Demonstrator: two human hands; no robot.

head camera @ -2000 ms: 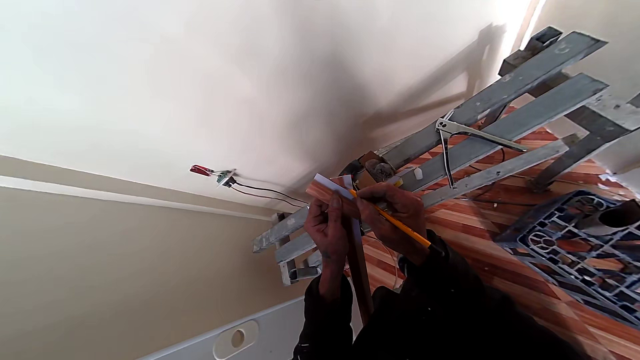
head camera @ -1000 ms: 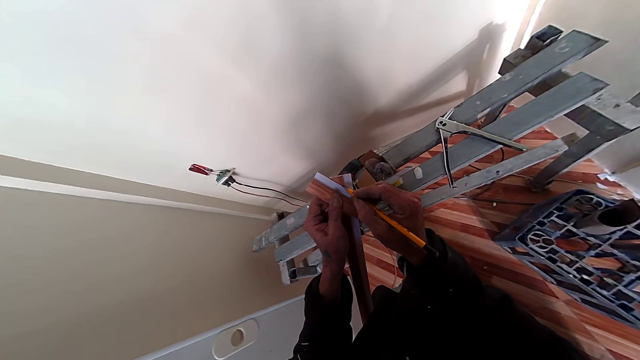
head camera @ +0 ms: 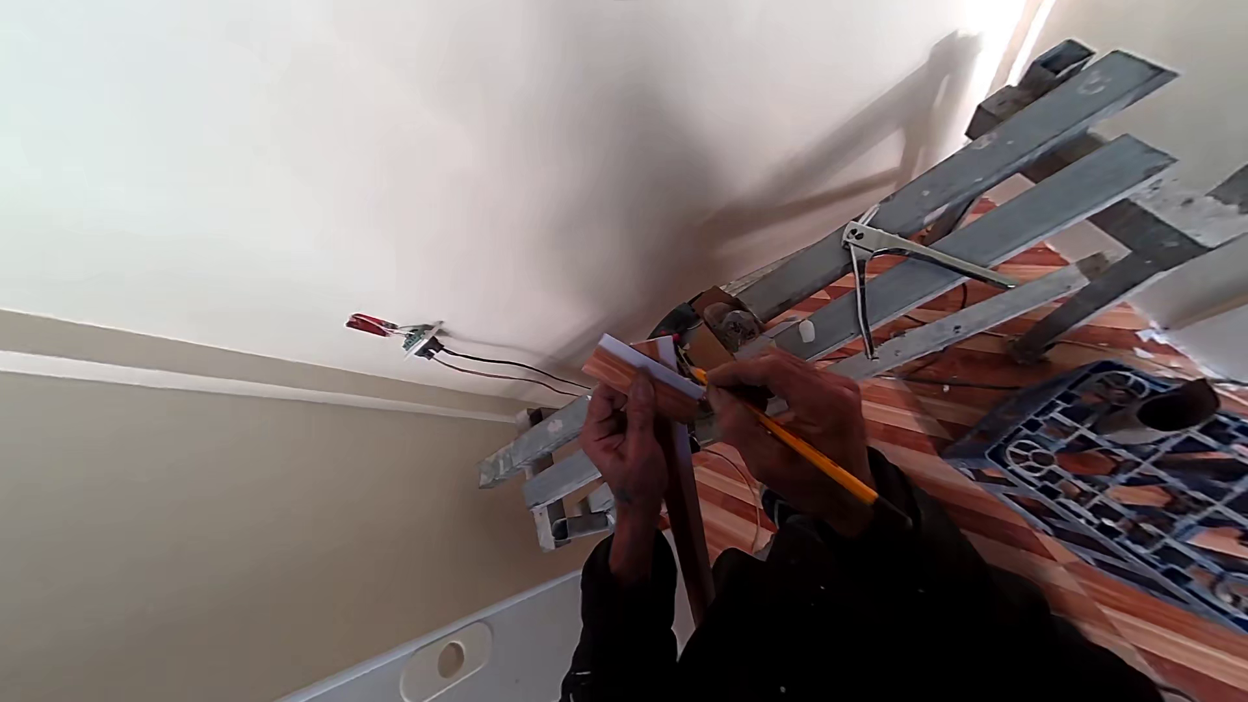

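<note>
Near the middle of the head view, my left hand [head camera: 629,444] grips a short wood-patterned piece [head camera: 616,369] with a pale edge. A long narrow strip [head camera: 686,517] with a brown face crosses behind that piece and runs down toward my body. My right hand [head camera: 795,419] holds a yellow pencil [head camera: 814,456], its point end up at the piece beside the left fingers; the exact contact is hidden. Right behind the hands is an open box [head camera: 726,317] of small things, on a grey metal trestle [head camera: 1024,214]. A riveter-like metal tool with two long handles [head camera: 916,249] hangs over its bars.
A blue plastic crate [head camera: 1102,468] with a cylindrical thing [head camera: 1160,414] on it stands at the right on the striped wood-patterned floor [head camera: 975,487]. From the pale wall [head camera: 292,175], wires [head camera: 507,366] with a small device [head camera: 422,339] and a red clip [head camera: 370,324] stick out.
The right hand and the pencil have shifted slightly, the pencil's rear end tilting lower. My left hand keeps its hold on the short piece in nearly the same place.
</note>
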